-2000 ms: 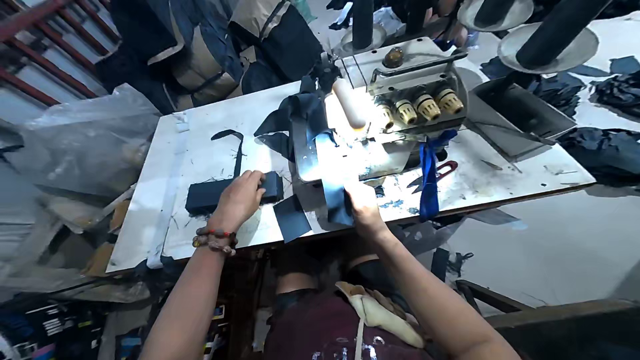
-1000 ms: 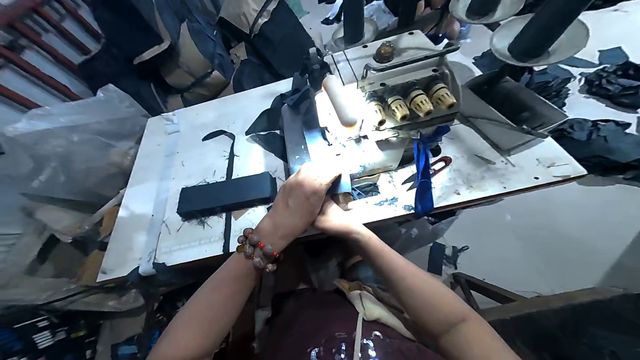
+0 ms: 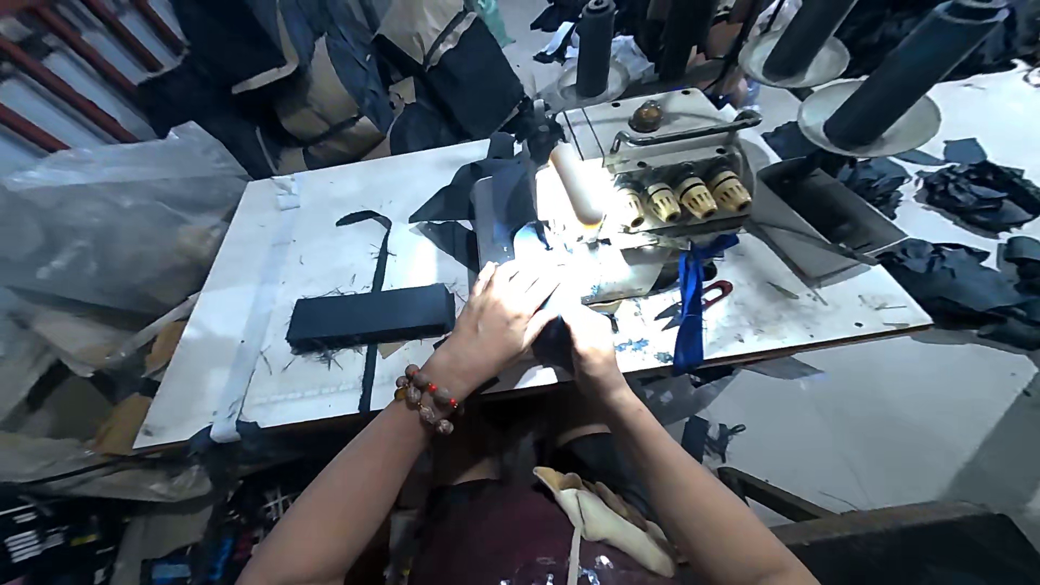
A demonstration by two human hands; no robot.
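Note:
At the lit front of an overlock sewing machine [image 3: 682, 195], both my hands are on a dark fabric piece [image 3: 554, 345]. My left hand [image 3: 500, 313], with a bead bracelet at the wrist, lies over the fabric with its fingers spread forward. My right hand [image 3: 591, 337] grips the fabric's right side near the table edge; glare hides its fingertips. A stack of dark cut fabric pieces [image 3: 372, 317] lies left of my left hand, across a narrow dark strip [image 3: 380, 264]. More dark fabric [image 3: 455, 203] is behind my left hand.
Red-handled snips [image 3: 717, 292] lie beside a hanging blue cloth strip [image 3: 691, 309]. A metal tray [image 3: 821, 219], thread cones [image 3: 881, 81] on stands and fabric scraps [image 3: 951, 280] are on the right. Dark and tan cloth pieces [image 3: 325, 97] are heaped behind the white table [image 3: 219, 325].
My left hand has moved right, from the stack of pieces to the fabric at the machine, beside my right hand. The stack stays on the table.

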